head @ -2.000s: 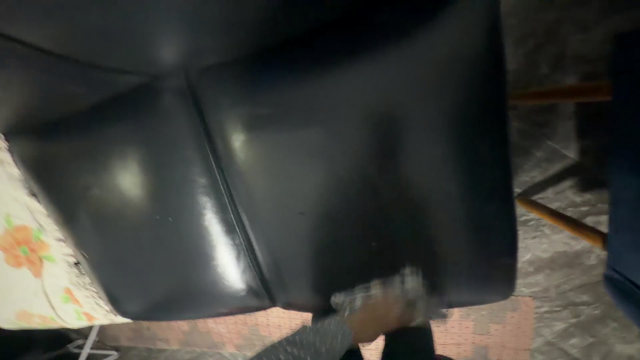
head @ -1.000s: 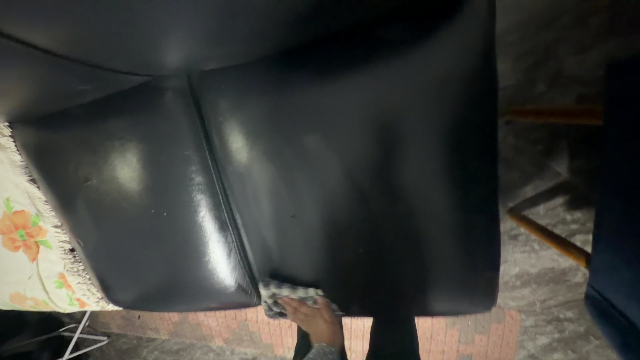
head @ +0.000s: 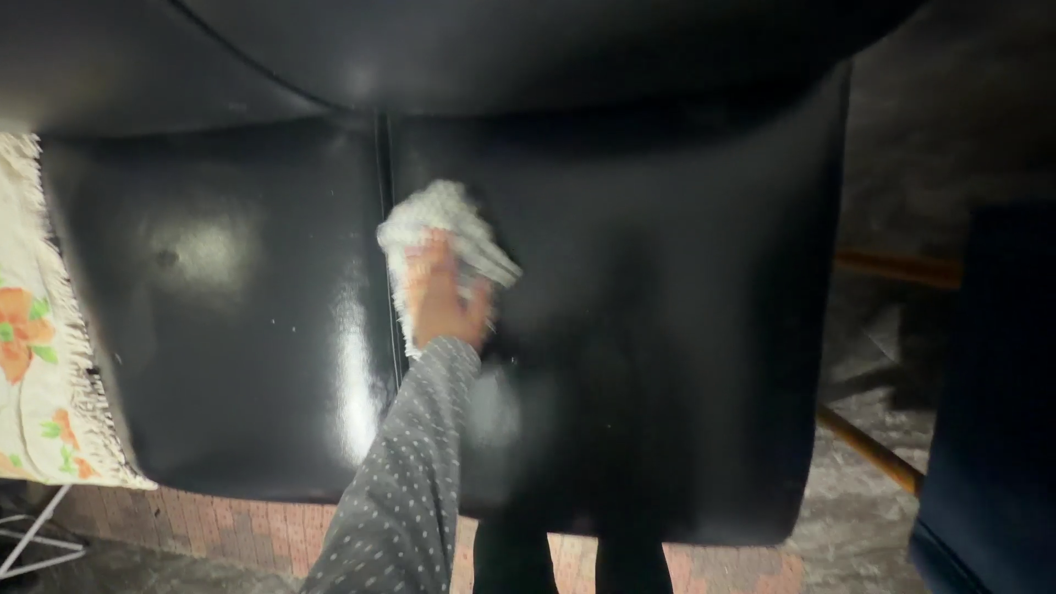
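My left hand [head: 441, 293], in a grey dotted sleeve, presses a white, fluffy cloth [head: 437, 219] onto the seat of a black leather-like sofa [head: 660, 330]. Palm down and somewhat blurred, it lies just right of the seam [head: 385, 181] between two seat sections, with the cloth's upper left edge at the seam. The sofa's backrest [head: 528, 49] rises along the top of the view. My right hand is out of view.
A cream fringed cloth with orange flowers [head: 29, 412] lies at the left. A dark blue seat [head: 998, 396] and wooden legs [head: 874, 450] stand at the right. Below are my legs [head: 511, 561], a reddish patterned mat [head: 223, 528] and a white metal frame [head: 37, 536].
My left hand and the cloth have moved from the seat's front edge up to the middle of the seat beside the seam. Earlier, they moved left along the front edge.
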